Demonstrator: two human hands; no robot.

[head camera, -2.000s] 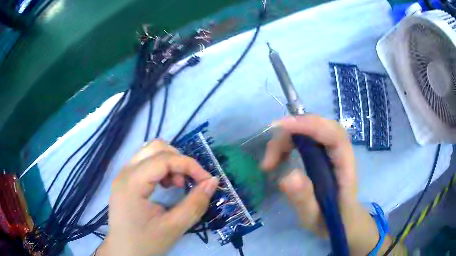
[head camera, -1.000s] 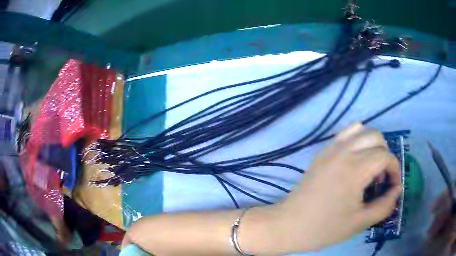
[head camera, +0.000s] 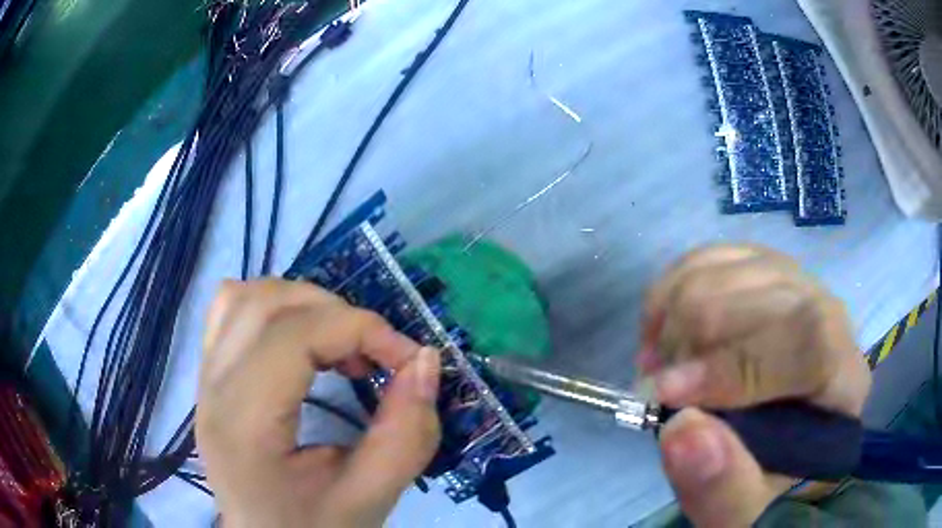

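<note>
A blue PCB panel (head camera: 418,309) with a white line along it lies tilted in the middle, partly over a green round pad (head camera: 491,299). My left hand (head camera: 320,402) covers its left side, thumb and fingertips pinching thin wire ends (head camera: 446,361) at the board; the cable behind them is hidden. My right hand (head camera: 754,382) holds the soldering iron (head camera: 589,397) by its dark handle, the silver barrel pointing left. Its tip is at the board beside my left fingertips; whether it touches is unclear. Thin wires fan over the lower part of the board.
A black cable bundle (head camera: 155,268) runs down the left, frayed ends at top. Thin solder wire (head camera: 537,196) lies on the white sheet (head camera: 620,278). Two spare PCB panels (head camera: 746,113) lie upper right, beside a white fan (head camera: 878,134). Red wrap (head camera: 26,443) is at the lower left.
The view has swung back from the left. Compared with the oldest frame, the iron has turned from pointing up to pointing left, its tip now at the board. My left hand still pinches there.
</note>
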